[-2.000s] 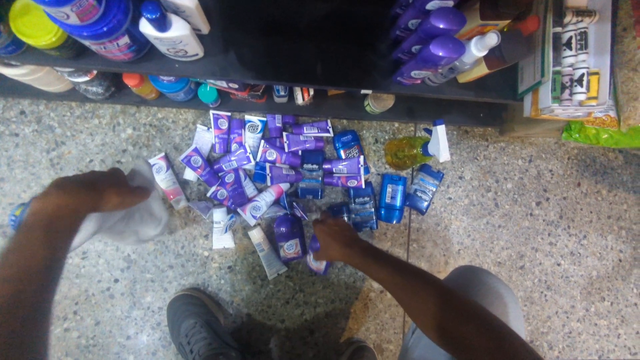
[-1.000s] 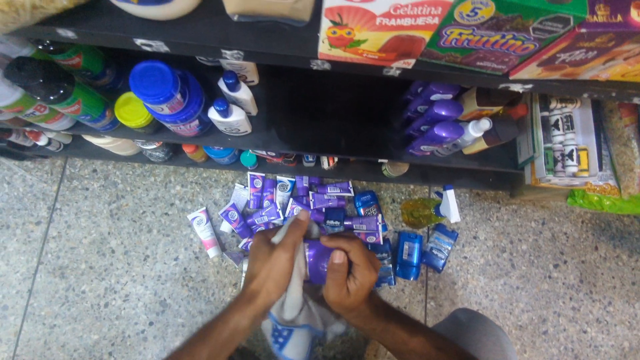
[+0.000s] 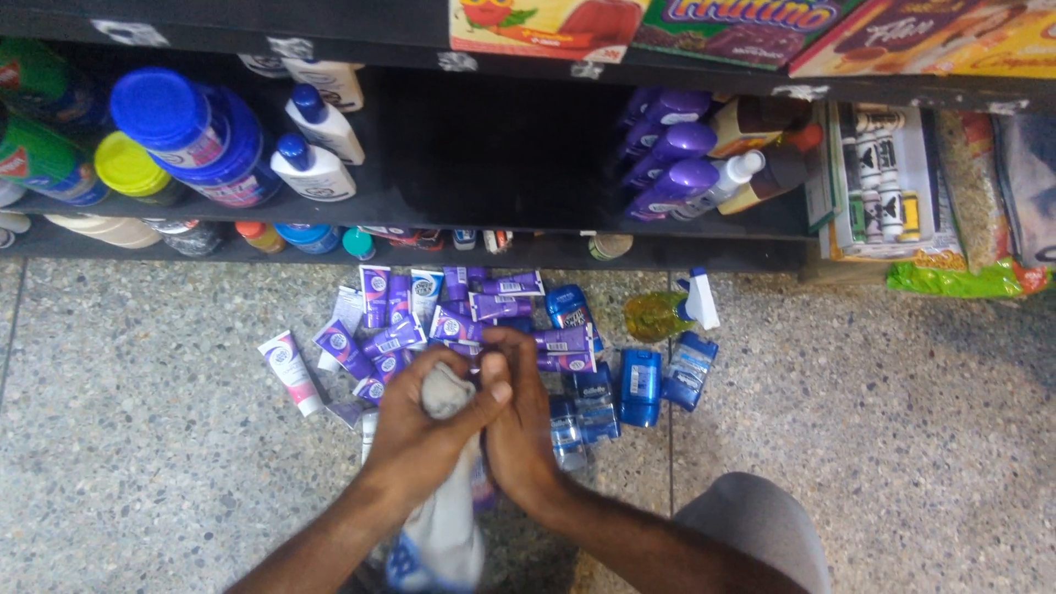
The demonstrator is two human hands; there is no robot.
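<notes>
My left hand (image 3: 425,433) is closed around a whitish cloth (image 3: 450,503), whose blue patterned end hangs below. Against it is my right hand (image 3: 521,421), fingers curled; whether it grips anything is hidden. Beneath and beyond both hands lies a pile of purple tubes (image 3: 338,346) on the speckled floor. A white and pink tube (image 3: 290,373) lies apart at the left. Blue deodorant sticks (image 3: 640,386) lie right of the hands. Beside them a spray bottle of yellow liquid (image 3: 656,316) lies on its side.
A black shelf (image 3: 495,216) runs across the top, holding blue tubs (image 3: 194,136), white bottles with blue caps (image 3: 318,172) and purple-capped bottles (image 3: 681,183). An open box of small bottles (image 3: 887,181) stands at the right above a green bag (image 3: 957,279). A knee (image 3: 755,528) shows lower right.
Two seconds ago my hands were apart, the left with the cloth at the far left. They have come together over the pile. A purple container seen between them a second ago is now mostly hidden.
</notes>
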